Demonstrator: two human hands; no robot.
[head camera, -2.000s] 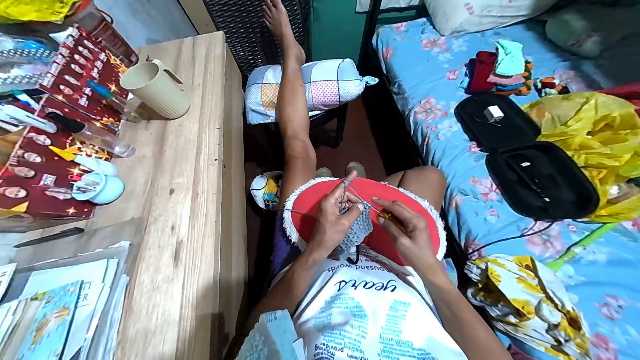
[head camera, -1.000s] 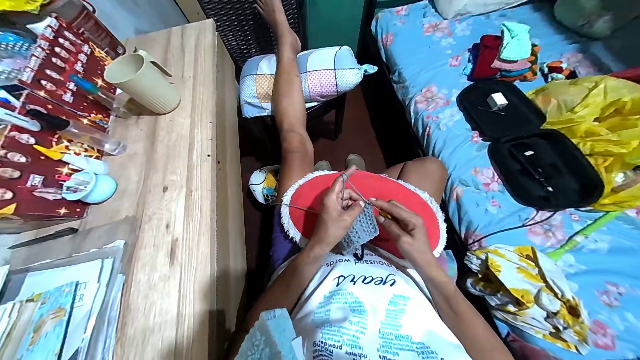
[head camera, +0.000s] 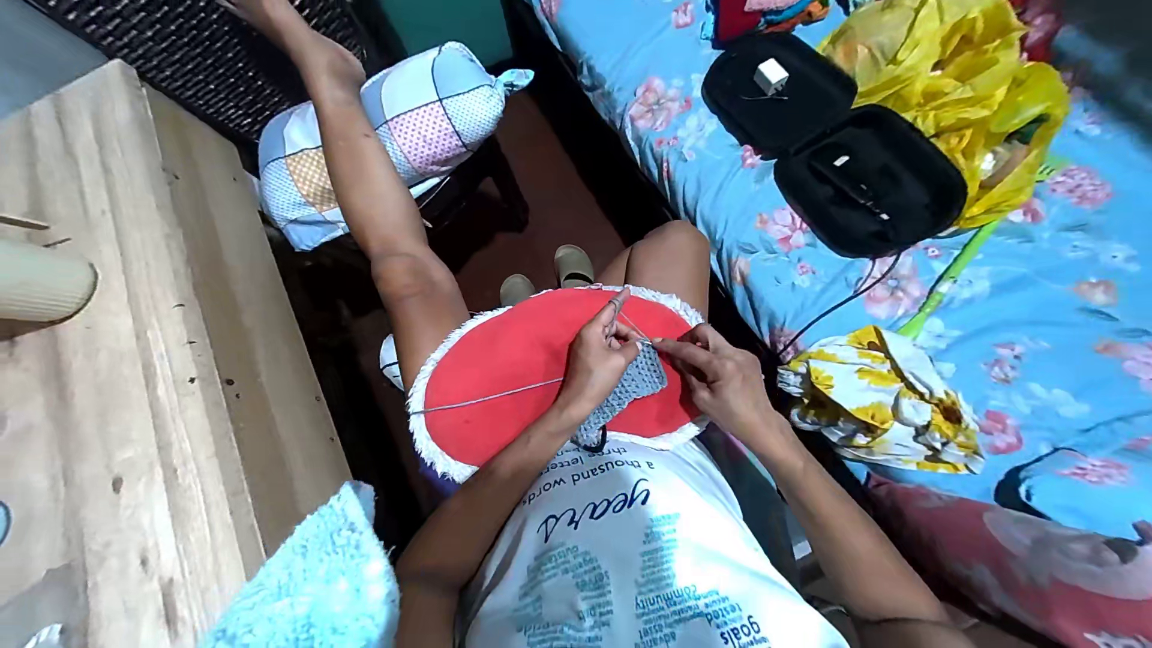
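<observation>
A grey crocheted piece (head camera: 636, 387) hangs between my hands over a red oval cushion with a fluffy white edge (head camera: 495, 387) on my lap. My left hand (head camera: 598, 355) pinches the top left of the piece, its index finger raised with grey yarn around it. That yarn (head camera: 490, 396) runs leftward across the red cloth. My right hand (head camera: 720, 373) has thumb and fingers closed at the upper right edge of the piece, on what seems to be a crochet hook, mostly hidden by the fingers.
Left stands a wooden table (head camera: 117, 360) with a beige pitcher (head camera: 40, 283). My leg rests on a patchwork pillow (head camera: 423, 126). On the flowered bed (head camera: 666, 162) at right lie an open black case (head camera: 868, 180), a yellow plastic bag (head camera: 936, 63) and a yellow-flowered cloth (head camera: 886, 396).
The view has shifted clearly toward the right and down. Both hands stay at the grey piece, and my left index finger remains raised with the yarn.
</observation>
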